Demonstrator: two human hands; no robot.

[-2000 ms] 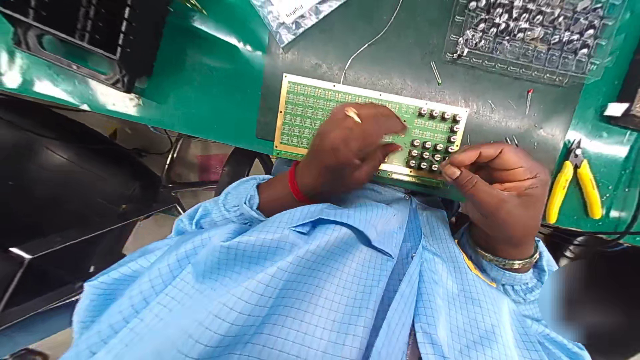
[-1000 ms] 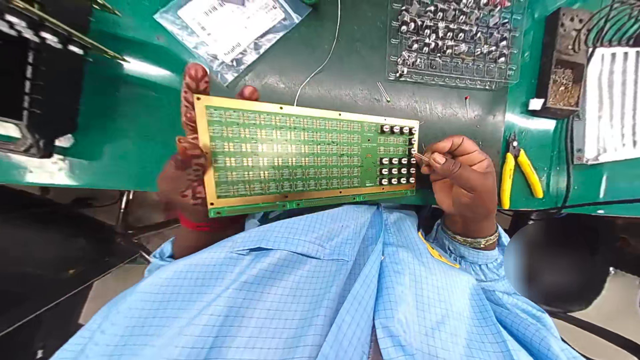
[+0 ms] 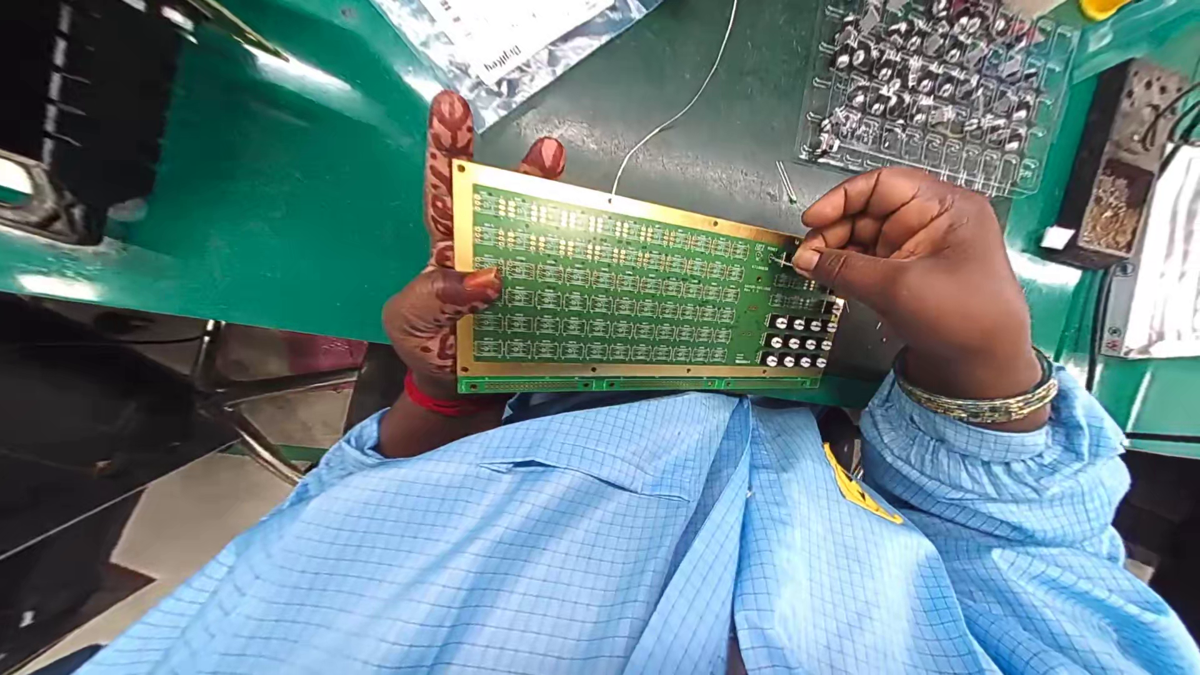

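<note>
A green printed circuit board with gold-coloured edges is held at its left end by my left hand, the thumb on top and the fingers behind. Black round components with silver tops stand in rows at the board's lower right. My right hand is at the upper right corner, thumb and forefinger pinched around something small and thin over the board; the fingers partly hide it. A small component with long wire leads lies on the dark mat just beyond the board.
A clear plastic tray of black and silver components stands at the back right, beside a dark metal block. A plastic bag with a printed sheet lies behind the board. A thin wire crosses the mat. Black racks stand at left.
My left hand has gone from over the board to its left end and grips it there. My right hand has moved from the board's right edge up to its upper right corner since a second ago.
</note>
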